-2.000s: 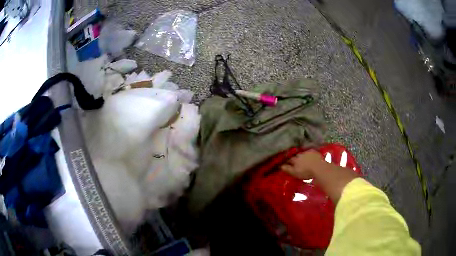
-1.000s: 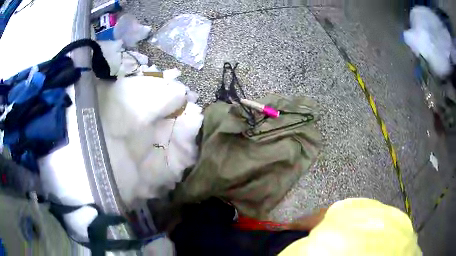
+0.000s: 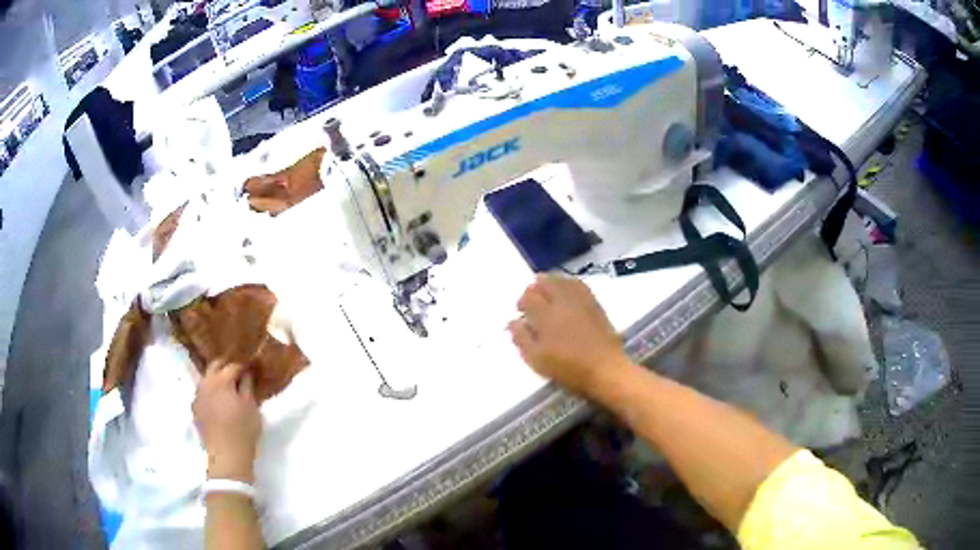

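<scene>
A white sewing machine with a blue stripe stands on the white table. Left of it lies a bundle of white fabric with brown panels among it. My left hand, with a white band at the wrist, has its fingertips closed on the edge of a brown panel at the bundle's near side. My right hand is over the table just right of the presser foot, fingers curled. Whether it holds anything small cannot be told.
A dark flat case lies under the machine arm, with a dark green lanyard near the table's ruler-marked edge. Navy fabric lies behind the machine head. White pieces hang beyond the right edge. Other machines stand farther back.
The view has swung from the floor, olive cloth and red stool to the machine table. My right hand has left the stool and is by the needle area. My left hand has come into view on brown fabric.
</scene>
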